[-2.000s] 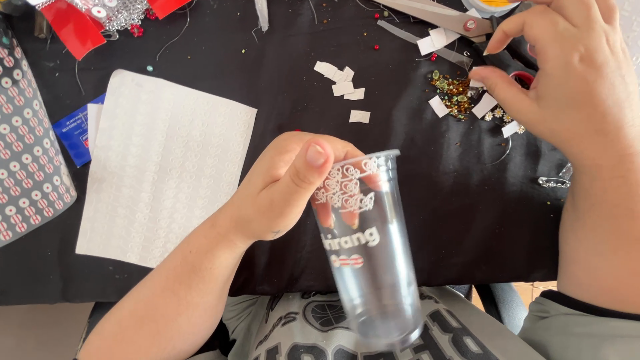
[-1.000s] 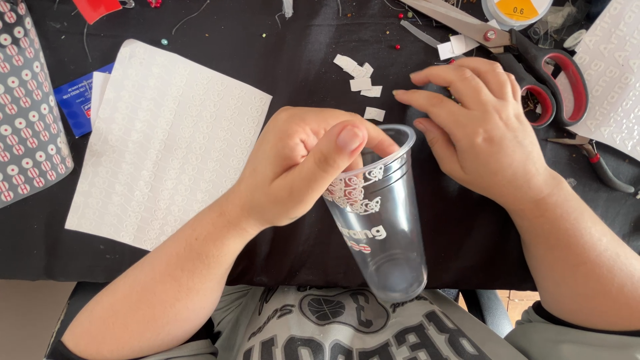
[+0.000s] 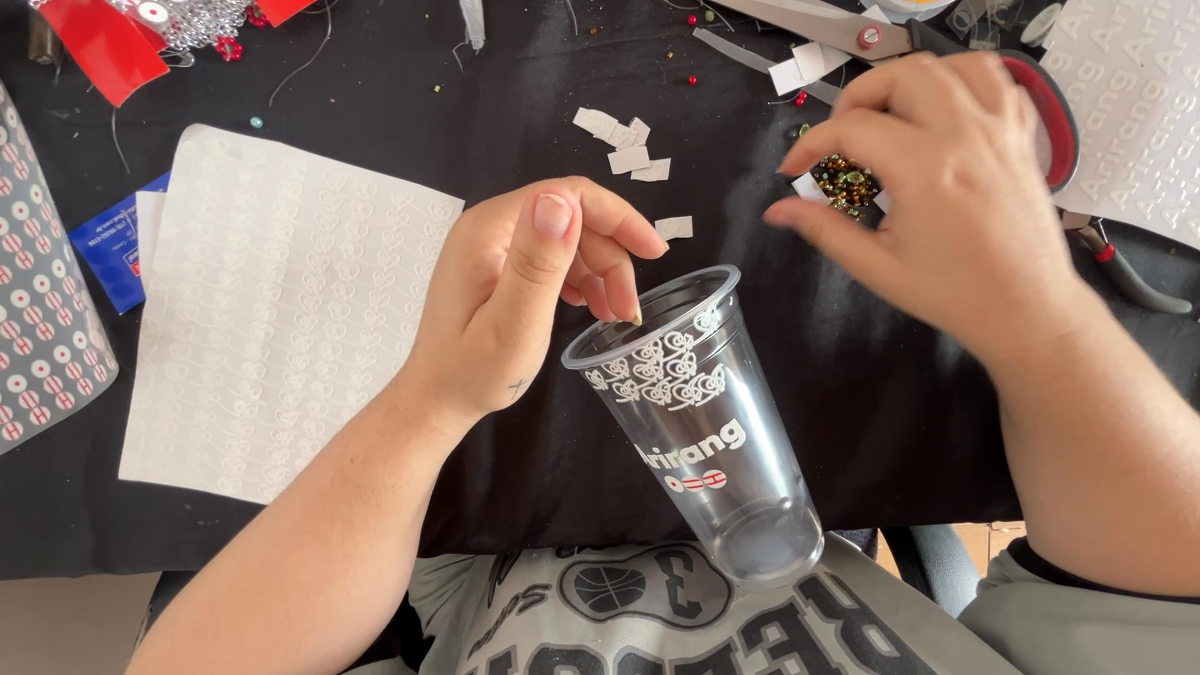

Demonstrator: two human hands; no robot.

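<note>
A clear plastic cup (image 3: 741, 412) with white line-pattern stickers near its rim and white lettering leans mouth up at the table's front edge. My left hand (image 3: 534, 253) is at its mouth, fingertips over the rim; thumb and fingers are apart, and whether a finger touches the cup is unclear. My right hand (image 3: 937, 187), slightly blurred, hovers over a small pile of green and amber beads (image 3: 847, 184), thumb and forefinger apart with nothing seen between them. Small white sticker pieces (image 3: 628, 157) lie on the black cloth between the hands. A white sticker sheet (image 3: 281, 319) lies left.
Scissors with red and black handles (image 3: 1050, 122) lie under and beyond my right hand, pliers (image 3: 1125, 272) to its right. A raised-letter sticker sheet (image 3: 1134, 122) is at upper right. A patterned sheet (image 3: 42, 309) and a blue packet (image 3: 117, 248) are left, red ribbon (image 3: 108, 47) upper left.
My left hand, with fingers inside the cup before, has drawn back toward its rim. My right hand was near the white pieces a second ago and is now over the beads, farther right.
</note>
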